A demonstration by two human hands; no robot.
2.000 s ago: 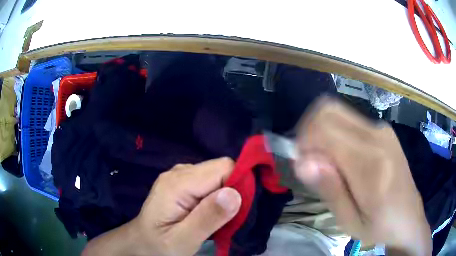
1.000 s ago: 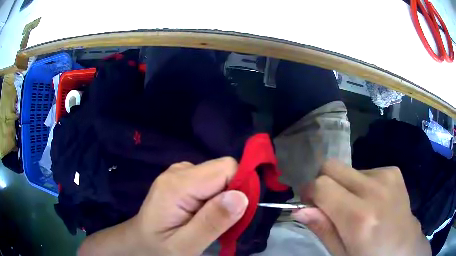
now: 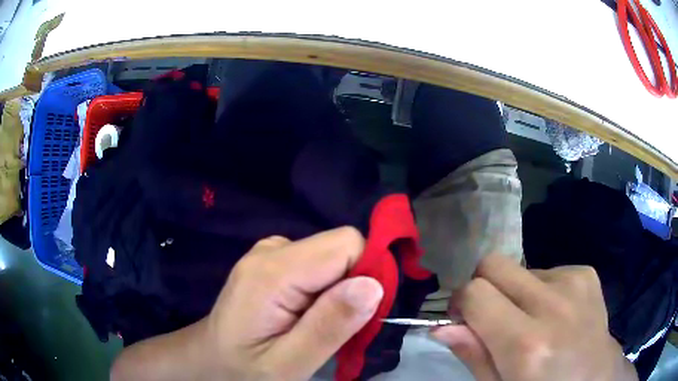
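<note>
My left hand (image 3: 297, 301) pinches a folded red trim (image 3: 390, 223) between thumb and forefinger, low in the middle. The trim joins a dark garment (image 3: 245, 178) bunched on the lap and to the left, with a small red mark on it. My right hand (image 3: 531, 320) holds a thin silver needle (image 3: 418, 322) between thumb and fingers. The needle points left, and its tip meets the edge of the red trim beside my left thumb. Whether the tip is inside the trim cannot be told.
A white table (image 3: 334, 18) with a wooden edge crosses the top, with red-handled scissors (image 3: 645, 48) at its right. A blue basket (image 3: 52, 149) and a red basket (image 3: 93, 119) with a white roll (image 3: 106, 140) stand left. A dark heap (image 3: 595, 231) lies right.
My right hand was blurred and raised two seconds ago; it has come down, bringing the needle to the trim's edge. My left hand keeps its pinch and has shifted slightly right.
</note>
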